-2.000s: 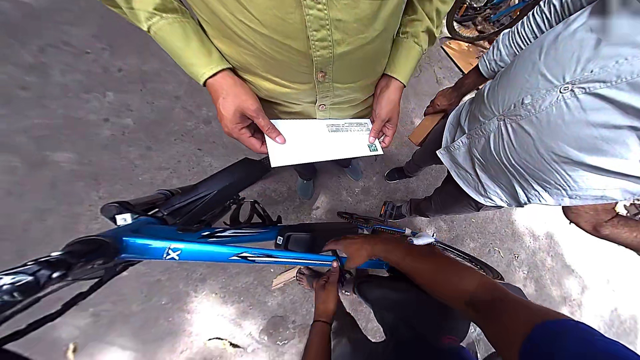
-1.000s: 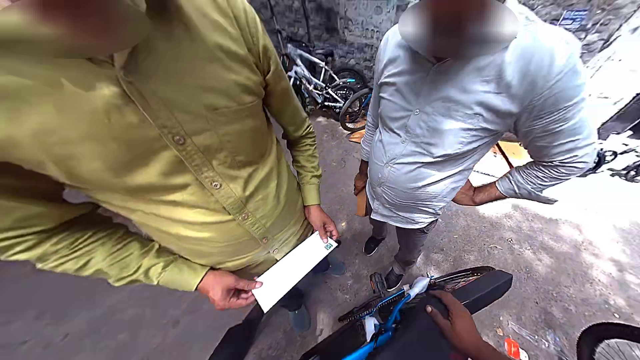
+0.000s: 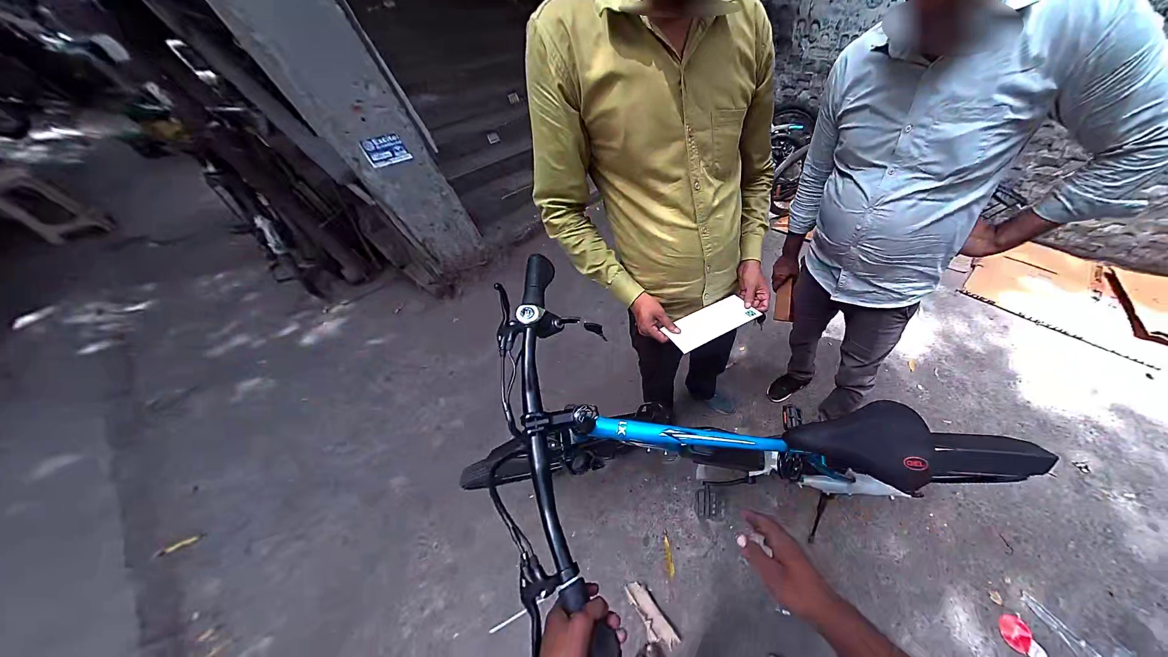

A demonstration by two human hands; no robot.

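A blue bicycle stands on its kickstand across the middle of the head view, its black saddle to the right. My left hand is closed round the near grip of its black handlebar. Below the frame, near a pedal, my right hand is in the air with fingers apart, holding nothing. Across the bicycle, a person in a green shirt holds a white envelope in both hands.
A second person in a light blue shirt stands at the right, near flattened cardboard. A pillar rises at the upper left. On the ground lie a wood piece and a red scrap.
The view has swung widely. My right hand, over the saddle one second ago, is now off the bicycle. Two seconds ago both my hands were at the blue frame; my left hand is now on the handlebar grip.
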